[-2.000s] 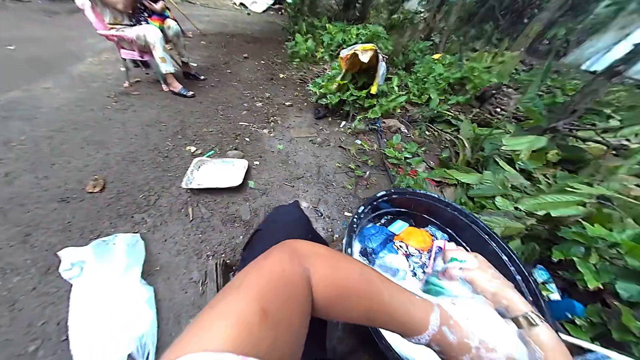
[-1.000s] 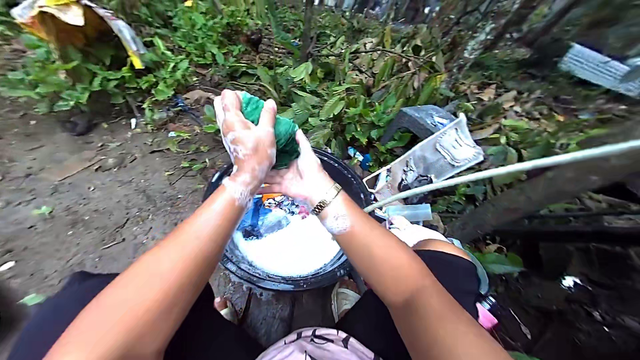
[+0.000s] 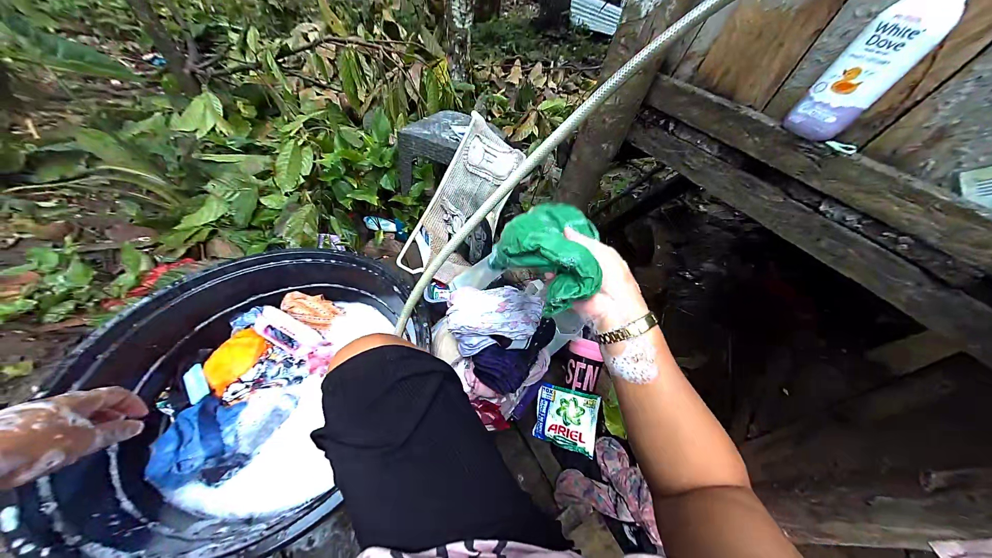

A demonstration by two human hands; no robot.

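Note:
My right hand [image 3: 608, 283], wet with suds and with a gold watch or bracelet on its wrist, grips a bunched green cloth [image 3: 546, 248] above a pile of clothes [image 3: 496, 333]. At the left, my left hand [image 3: 77, 426] is soapy, its fingers slightly bent and holding nothing, over the rim of a black tub [image 3: 232, 267]. Inside the tub lie foam [image 3: 271, 473], a blue garment [image 3: 190, 446], an orange cloth [image 3: 234, 360] and a pink-and-white bar or brush [image 3: 287, 329].
A pale hose [image 3: 573, 116] runs diagonally over the tub's right edge. Beside the clothes are an Ariel detergent packet [image 3: 567, 418] and a black pink-lidded container [image 3: 583, 364]. A bottle [image 3: 872, 70] stands on a wooden ledge [image 3: 783, 147] at the upper right. A grey stool [image 3: 434, 136] stands behind.
The hands were together around the green cloth one second ago; now they are apart, the right holding it over the clothes pile beside the tub. The view has swung right.

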